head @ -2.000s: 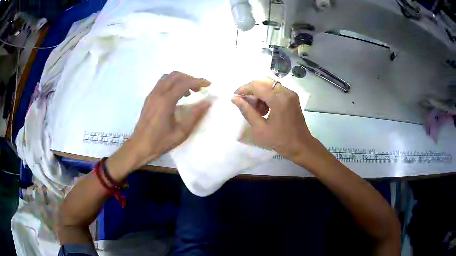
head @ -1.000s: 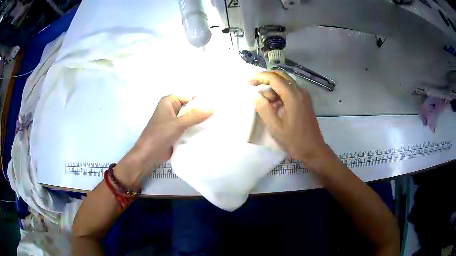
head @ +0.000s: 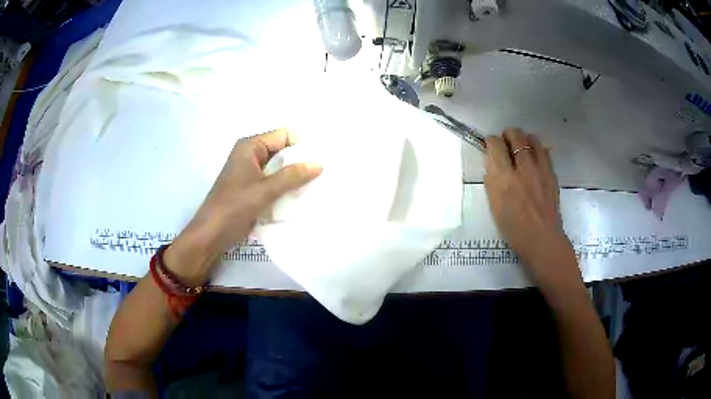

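A white fabric piece (head: 351, 226) lies over the white table, its rounded corner hanging past the front edge. My left hand (head: 261, 175) pinches the fabric's left side between thumb and fingers. My right hand (head: 521, 167) is off the fabric, palm down on the machine bed at the right. Its fingertips are at the rear end of the metal thread snips (head: 460, 129), which lie slanted beside the needle area. Whether the fingers grip the snips cannot be told.
The sewing machine (head: 546, 101) spans the upper right. A lamp (head: 338, 31) glares at top centre. A ribbed tension knob (head: 445, 84) is near the snips. A pink scrap (head: 659, 191) is far right. Piled white cloth (head: 39, 234) hangs at far left. Ruler marks (head: 483, 254) run along the front.
My right hand has let go of the fabric and moved right to the snips. My left hand still pinches the fabric, which now lies more spread out.
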